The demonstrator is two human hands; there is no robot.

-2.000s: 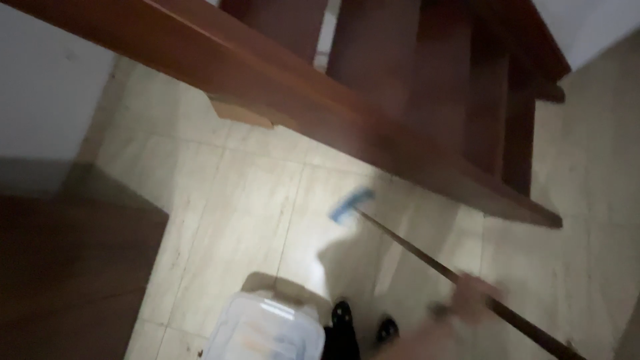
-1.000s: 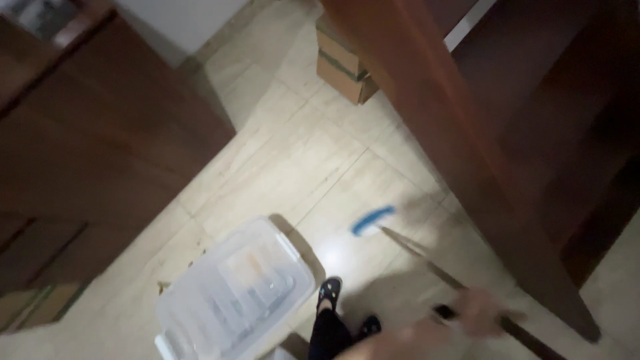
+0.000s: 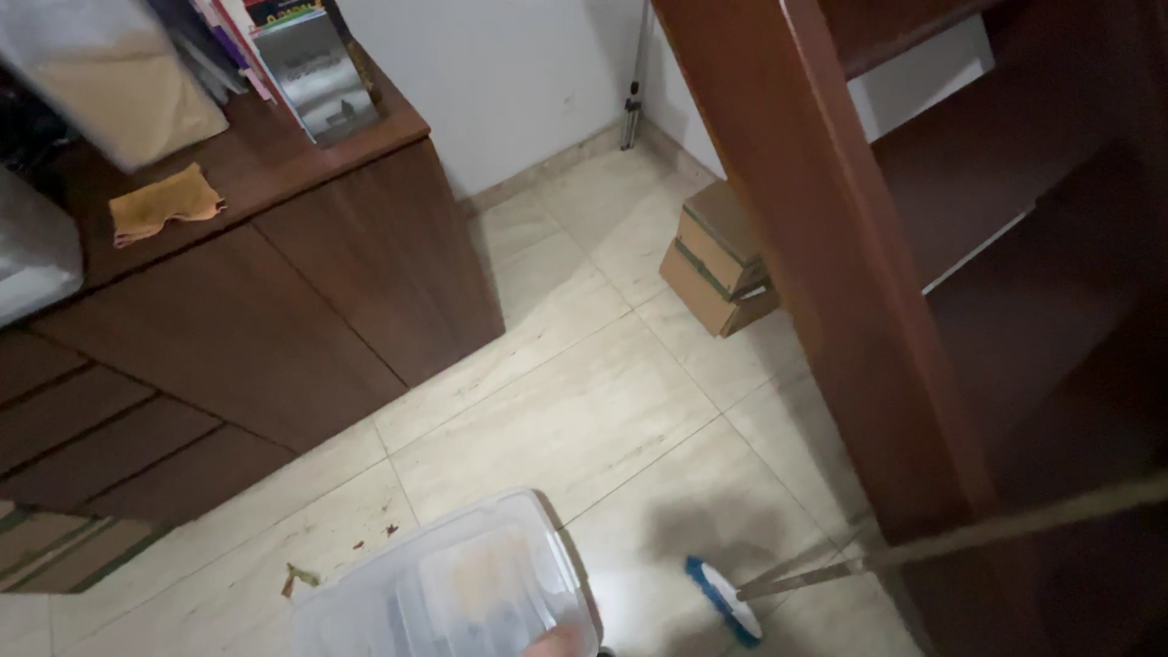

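A blue-and-white brush head (image 3: 724,602) on a long pole (image 3: 912,552) rests on the floor at the lower right. The pole slants up past the right edge, where whatever holds its far end is out of view. A translucent plastic storage box (image 3: 411,584) with a lid lies at bottom centre. Part of a hand, apparently my left hand (image 3: 555,641), shows blurred at the bottom edge, over the right part of the box; its fingers and any grip are hidden. My right hand is not in view.
A dark wooden cabinet (image 3: 347,301) bears books and an orange cloth (image 3: 167,205). Cardboard boxes (image 3: 716,260) stand beside a wooden staircase (image 3: 849,274). Dry leaf debris (image 3: 297,578) lies left of the storage box. A thin metal stand (image 3: 630,119) is in the corner.
The hand that was on the pole is no longer seen there; a hand now shows over the storage box. The view has swung towards the cabinet.
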